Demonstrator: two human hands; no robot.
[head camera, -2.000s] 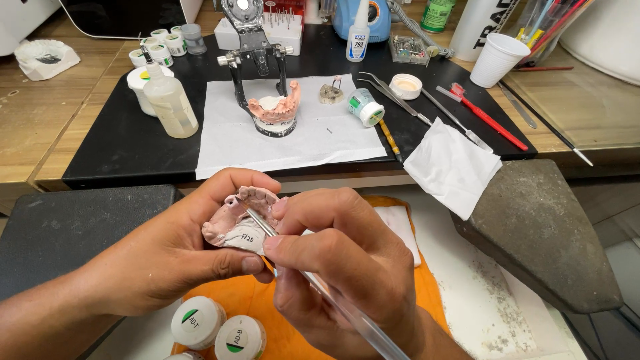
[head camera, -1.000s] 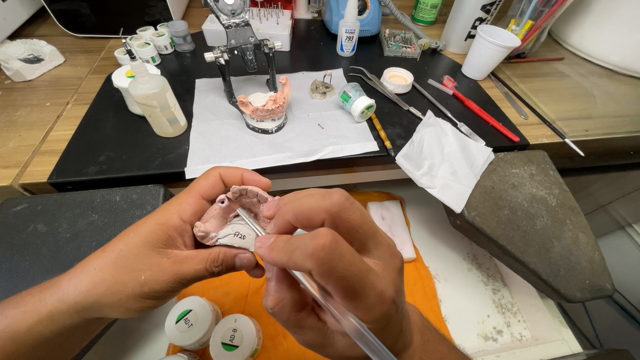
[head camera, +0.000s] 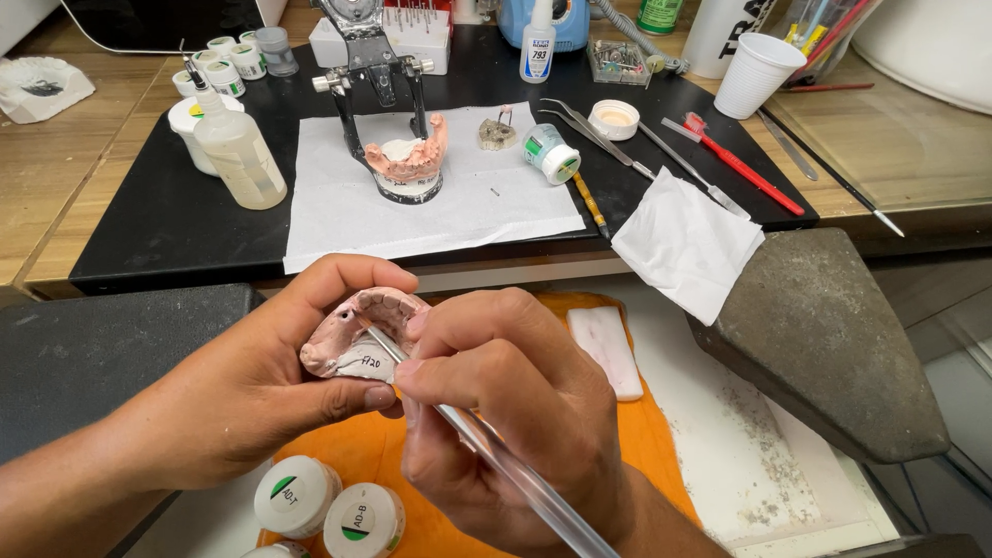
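Observation:
A pink and white dental arch model (head camera: 364, 333), with handwriting on its plaster base, is held by my left hand (head camera: 256, 380) between thumb and fingers. My right hand (head camera: 511, 403) grips a thin brush-like tool with a clear handle (head camera: 511, 465), pen-fashion. The tool's fine tip meets the inner side of the pink part, close to a small dark hole at the left. My right fingertips are beside the model's right side and hide part of it. Beyond both hands, a second pink and white model (head camera: 415, 159) stands in a metal dental articulator (head camera: 372, 70) on white paper (head camera: 333, 225).
White-lidded jars (head camera: 297, 496) stand below my hands on an orange cloth (head camera: 651, 442). A folded tissue (head camera: 686, 240) overlaps a dark armrest-like block (head camera: 821, 349). Tweezers (head camera: 589, 136), a red brush (head camera: 744, 170), a tipped jar (head camera: 552, 155) and a squeeze bottle (head camera: 240, 151) are on the black board (head camera: 139, 248).
Between the earlier frames and now, the tool's tip has shifted from the middle of the model toward the small hole at the left. Both hands keep their hold.

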